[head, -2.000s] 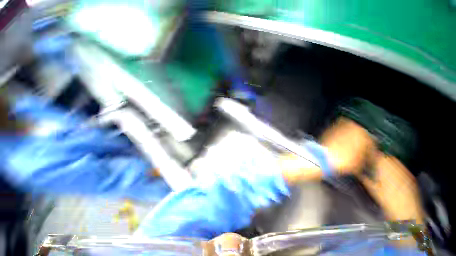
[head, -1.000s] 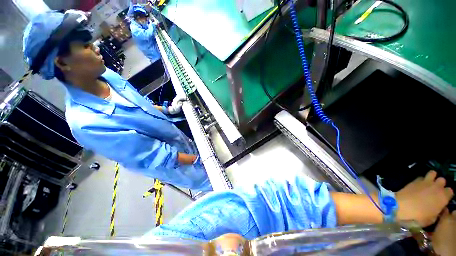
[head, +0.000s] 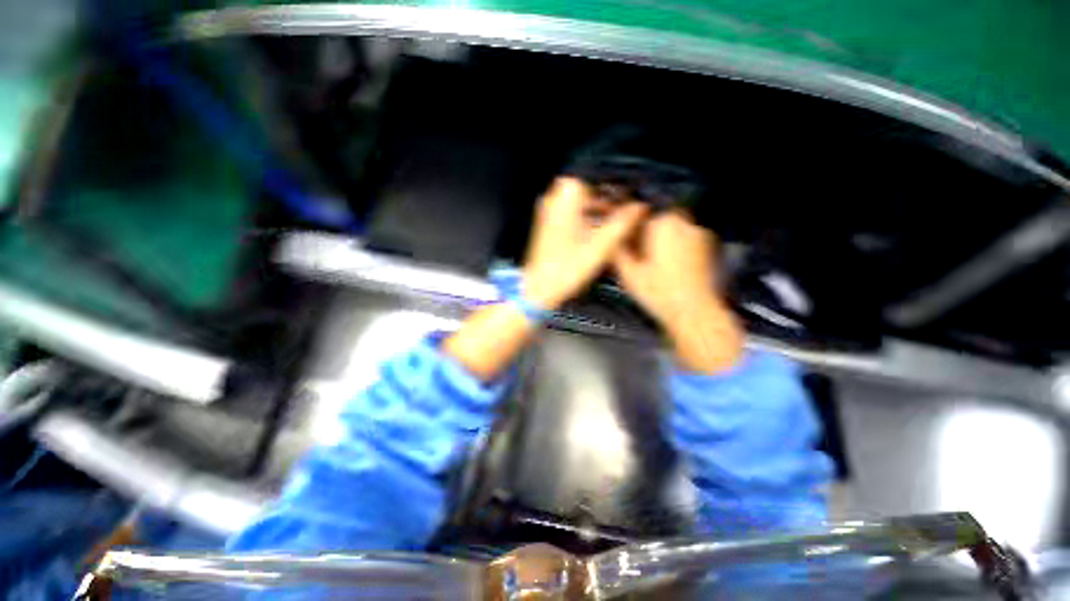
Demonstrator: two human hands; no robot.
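The frame is heavily blurred. My left hand (head: 573, 241), with a blue strap (head: 519, 294) on its wrist, is near the middle, over the near edge of a dark bin (head: 634, 164). My right hand (head: 678, 268) is close beside it on the right, and the fingers of both hands come together. Something dark lies at or just beyond the fingertips; I cannot tell whether either hand holds it. The bin's contents are too dark and blurred to make out.
A silver rail (head: 387, 272) runs across below the hands, with a steel bed (head: 587, 423) nearer me. A green bench with a pale edge (head: 610, 45) arches across the top. A blue cord (head: 252, 147) hangs at upper left. Part of another person's blue clothing (head: 59, 528) shows at lower left.
My view has swung to the right, so both hands now show near the middle instead of at the right edge. The coworkers have mostly left the picture. The hands remain close together.
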